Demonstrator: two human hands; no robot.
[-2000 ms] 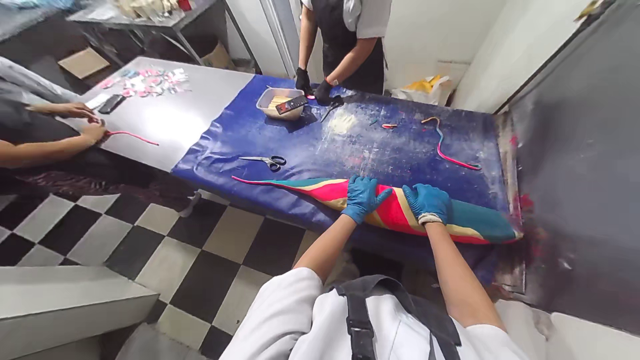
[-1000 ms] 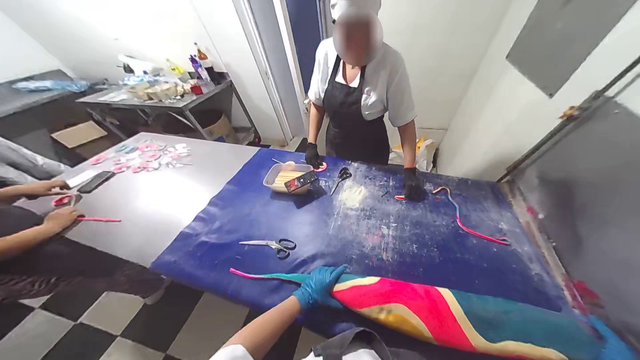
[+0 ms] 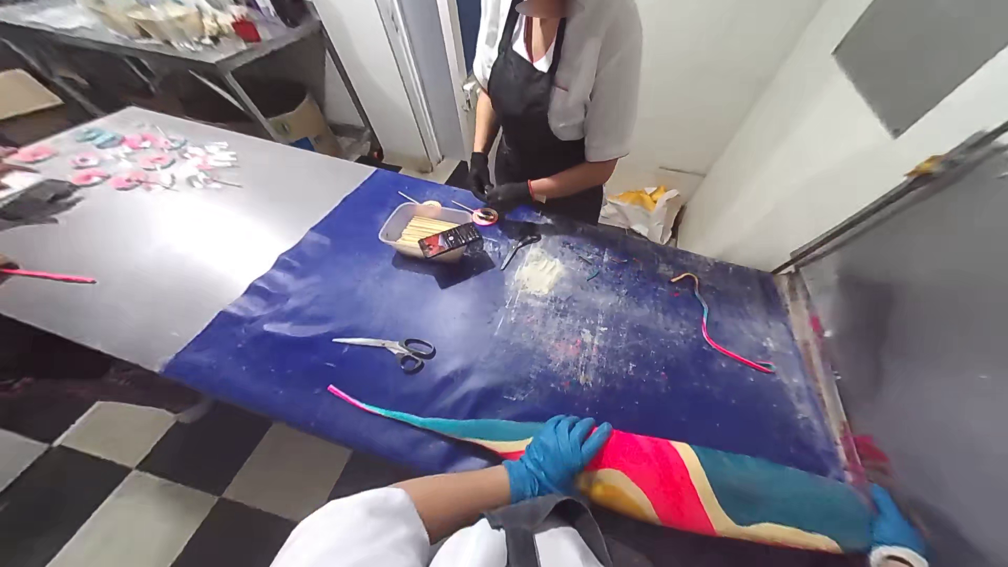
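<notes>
A thick roll of striped candy in pink, teal, cream and orange lies along the near edge of the blue-covered table, tapering leftward to a thin pink tip. My left hand, in a blue glove, rests on its middle with the fingers over the top. At the thick right end, my right hand, also gloved in blue, touches the candy's end; its fingers are partly out of clear sight. Scissors with black handles lie beyond the thin tip. A thin candy rope lies bent on the right.
Across the table a co-worker in black gloves handles small round candy. Near them are a plastic tub of sticks, a phone and black-handled scissors. Lollipops lie at left, near another person's hand. A metal wall panel borders the right.
My right hand has moved right, from the candy's middle to its thick end. The co-worker's hands, apart a second ago, are now together near the tub. The candy roll looks thicker than two seconds ago.
</notes>
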